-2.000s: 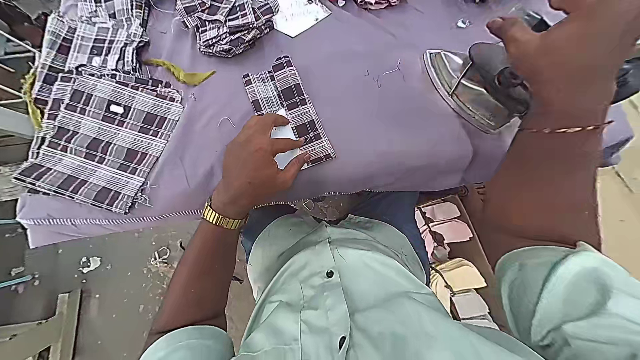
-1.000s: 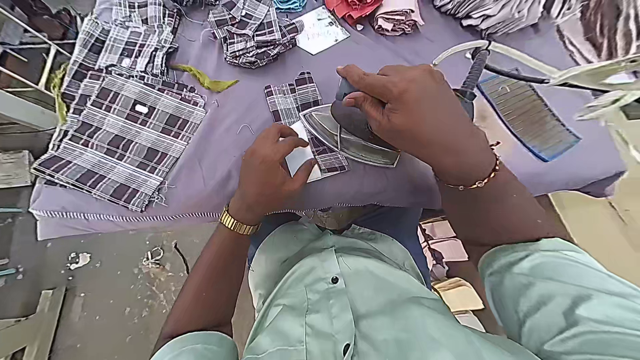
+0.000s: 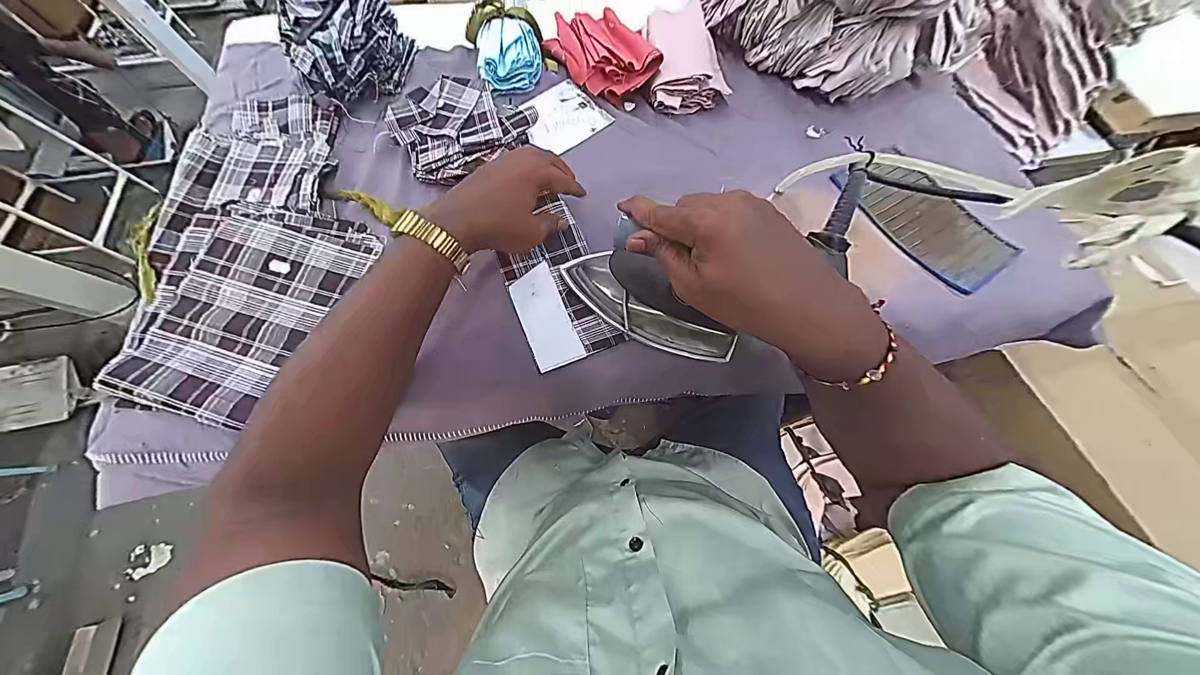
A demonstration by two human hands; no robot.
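Observation:
My right hand grips the handle of an electric iron, whose soleplate rests on the right side of a small plaid fabric piece. A white card template lies on the near left part of that piece, beside the iron's tip. My left hand is over the far end of the piece, fingers spread and curved; whether the fingertips touch the cloth cannot be told. All of this lies on a purple cloth-covered table.
Larger plaid pieces are stacked at the left. Crumpled plaid pieces, a white paper, red cloth and a pink roll lie at the back. At the right are a blue-edged iron rest and the iron's cord.
My right hand has brought the iron from the right onto the plaid piece. My left hand has moved from the card to the far end of the piece.

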